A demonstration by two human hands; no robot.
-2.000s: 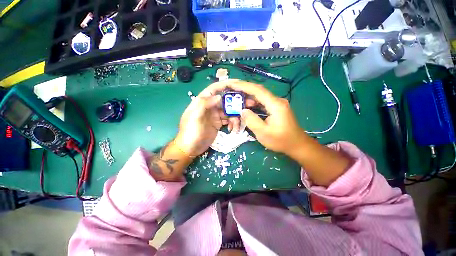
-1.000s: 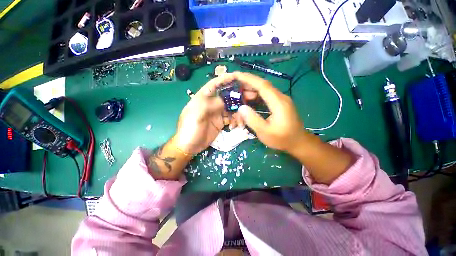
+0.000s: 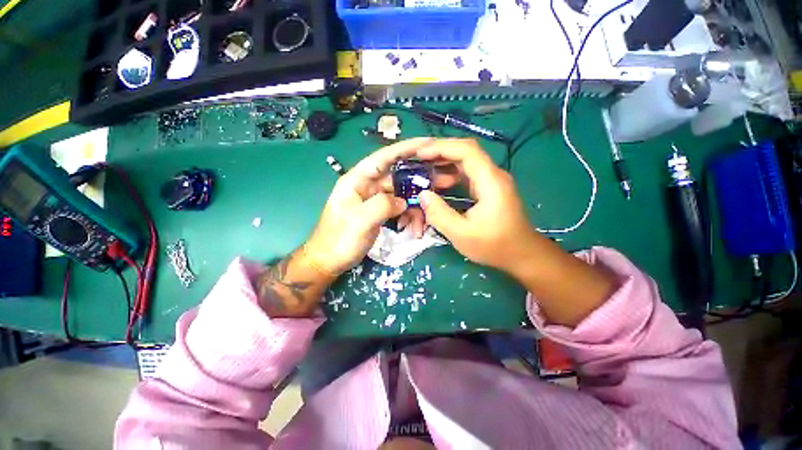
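Note:
A dark rounded-square smartwatch unit [image 3: 411, 180] is held upright between both hands over the middle of the mat. Its screen is mostly dark with white reflections and a small blue patch at the lower edge. My left hand [image 3: 356, 215] holds its left side, thumb at the lower left edge. My right hand [image 3: 484, 206] holds its right side, thumb at the lower right. A crumpled white wipe [image 3: 400, 248] lies under the hands, partly hidden by them. Many small white scraps [image 3: 387, 286] lie scattered nearer the bench edge.
A green mat [image 3: 251, 189] bears a multimeter [image 3: 63, 220] and dark watch lump [image 3: 186, 190] at left. Behind are a black watch tray [image 3: 211, 83], blue bin [image 3: 409, 28] and pen-like tool [image 3: 457, 123]. At right are a white cable [image 3: 591, 180], black cylinder tool [image 3: 690, 228] and blue box [image 3: 752, 198].
The watch screen has gone from lit with coloured icons to mostly dark. My left thumb has come down onto the watch's lower left edge. The view has shifted slightly.

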